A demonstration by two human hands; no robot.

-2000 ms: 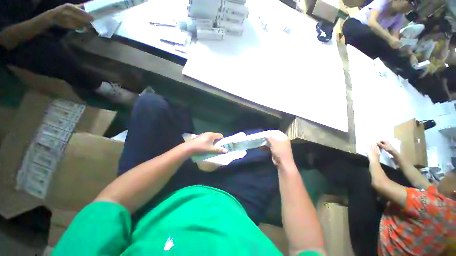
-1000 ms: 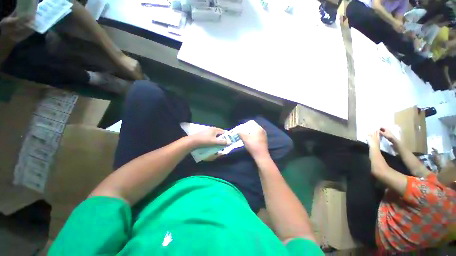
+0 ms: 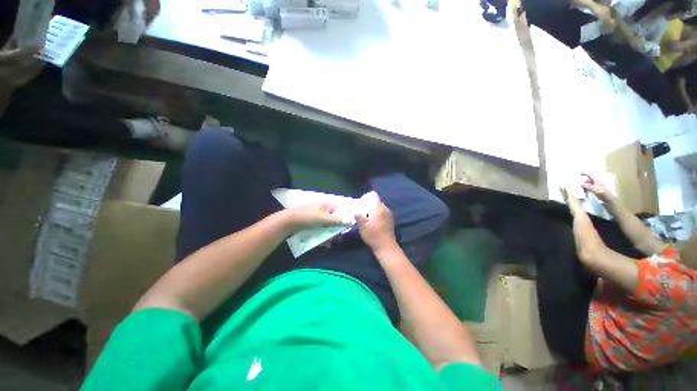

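Observation:
A small white folding carton (image 3: 348,208) with dark print is held low over my lap, mostly covered by my fingers. My left hand (image 3: 315,216) grips its left end, together with a thin white sheet (image 3: 304,240) that sticks out to the left and below. My right hand (image 3: 376,224) is closed around the carton's right end. The two hands are close together. Whether the end flap is folded in is too blurred to tell.
A low table (image 3: 413,84) with a white cover is ahead, with stacked small cartons (image 3: 303,17) at its far left. An open brown shipping carton (image 3: 130,256) with rows of printed boxes is at left. People sit left and right. A brown carton (image 3: 631,179) stands at right.
My right hand has moved left and closer to my left hand, covering more of the carton. The white sheet now spreads out left of my left hand.

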